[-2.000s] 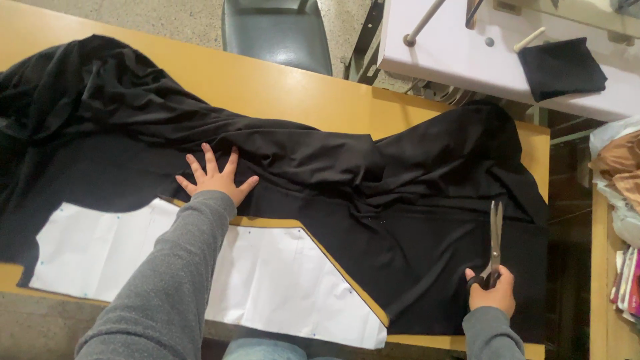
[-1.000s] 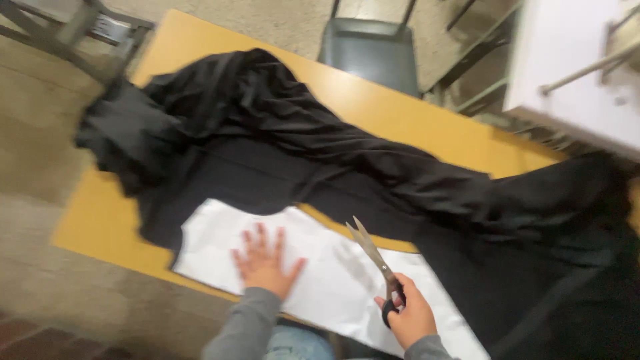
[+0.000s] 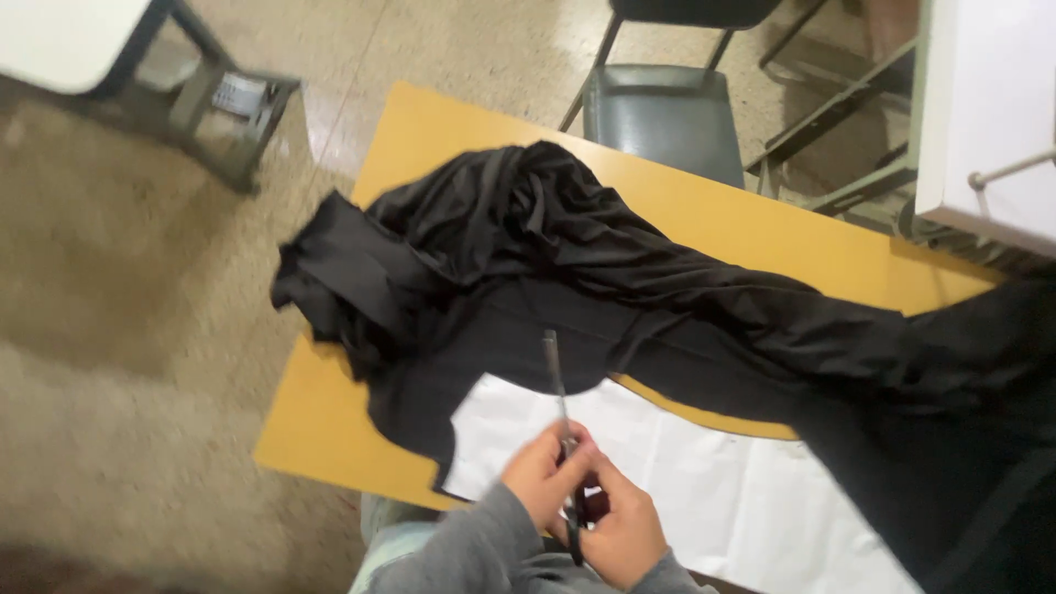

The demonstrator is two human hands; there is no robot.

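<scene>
Fabric scissors [image 3: 554, 363] with dark handles point away from me, blades together, over the white paper pattern [image 3: 701, 495]. My right hand [image 3: 623, 520] holds them by the handles. Fingers of my left hand [image 3: 540, 474] close around them near the pivot, touching the right hand. Beneath the pattern lies black fabric [image 3: 528, 330], flat near the paper and bunched into folds along its far side. Between the pattern's far edge and the fabric, a curved strip of the yellow table shows. The hands hide part of the pattern and the scissor handles.
The yellow table [image 3: 742, 231] runs diagonally beneath the fabric. Beyond it stands a dark chair [image 3: 664, 124]. A white-topped table [image 3: 982, 107] with a metal rod is at the upper right, and another white tabletop [image 3: 66, 41] is at the upper left.
My left hand was spread on the fabric, then on the pattern, and is now at the scissors. My right hand has brought the scissors over the pattern; their blades have closed. The view has shifted left.
</scene>
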